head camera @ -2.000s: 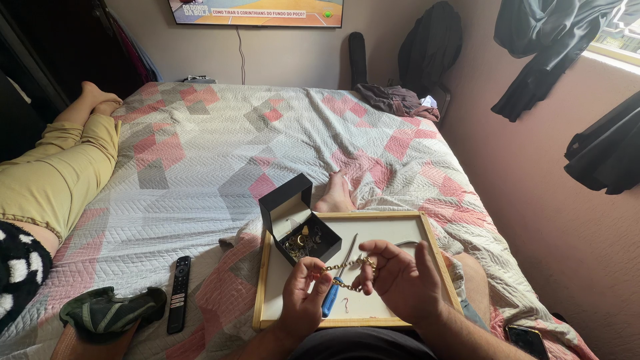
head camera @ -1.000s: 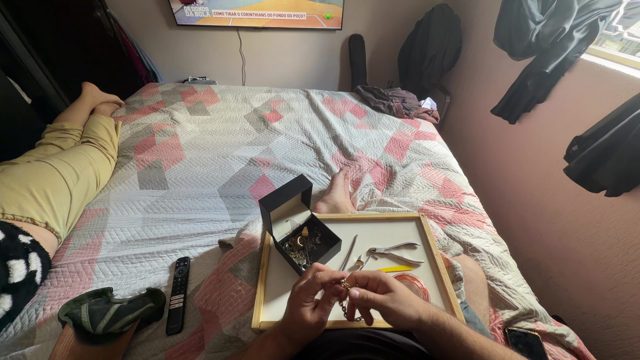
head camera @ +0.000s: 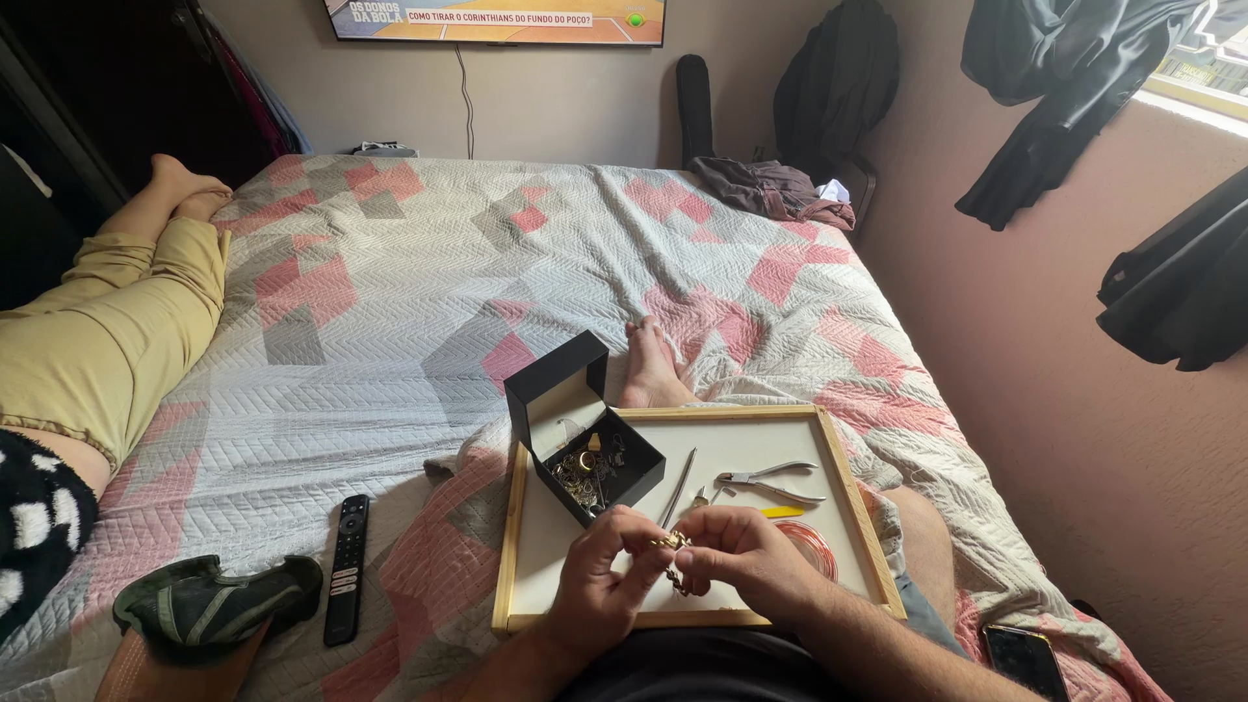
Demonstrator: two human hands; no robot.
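Over the near part of a white wood-framed tray [head camera: 846, 487], my left hand [head camera: 609, 575] and my right hand [head camera: 751, 565] meet at the fingertips. Both pinch a gold-coloured chain [head camera: 673, 542], part of which hangs between them. An open black box [head camera: 636, 466] holding tangled jewellery stands at the tray's upper left. Right of it lie a thin pointed metal tool [head camera: 680, 487], metal pliers [head camera: 775, 481] and a yellow strip [head camera: 782, 512]. A coil of reddish wire [head camera: 814, 548] is partly behind my right hand.
The tray rests on my lap on a quilted bed [head camera: 390, 292]. A remote control [head camera: 346, 570] and a dark green strapped item [head camera: 219, 604] lie left. A phone [head camera: 1024, 663] lies at the lower right. Another person's legs [head camera: 146, 283] stretch along the left side, and my bare foot [head camera: 655, 366] is beyond the tray.
My hands were apart with the chain stretched between them two seconds ago; they have come together around it. The pliers, yellow strip and wire coil show more fully.
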